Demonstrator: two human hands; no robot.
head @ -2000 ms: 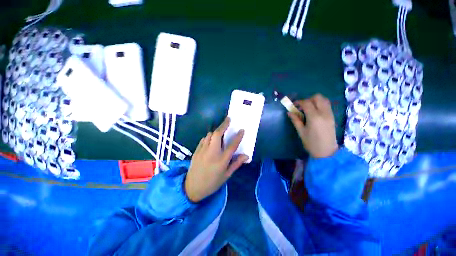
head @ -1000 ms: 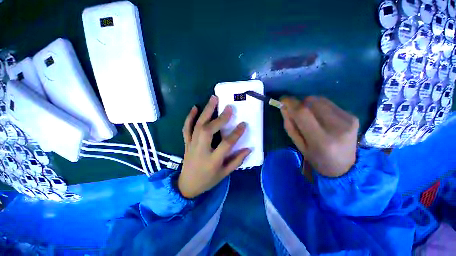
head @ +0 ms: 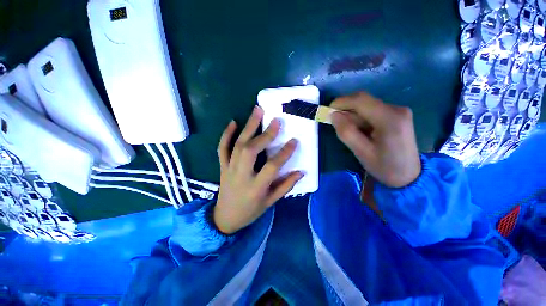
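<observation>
A white power bank lies flat at the bench's near edge, its upper end away from me. My left hand rests on its left and lower part with fingers spread. My right hand holds a small brush by its pale handle. The brush's dark flat tip lies across the upper part of the power bank and hides the display window. The tip's exact contact with the case cannot be told.
More white power banks with white cables lie at left on the dark green bench. Lens sheets lie at far right and far left. A dark smear marks the bench beyond my right hand.
The brush has come from beside the power bank onto its display area. The view has moved closer. My left hand has stayed on the power bank.
</observation>
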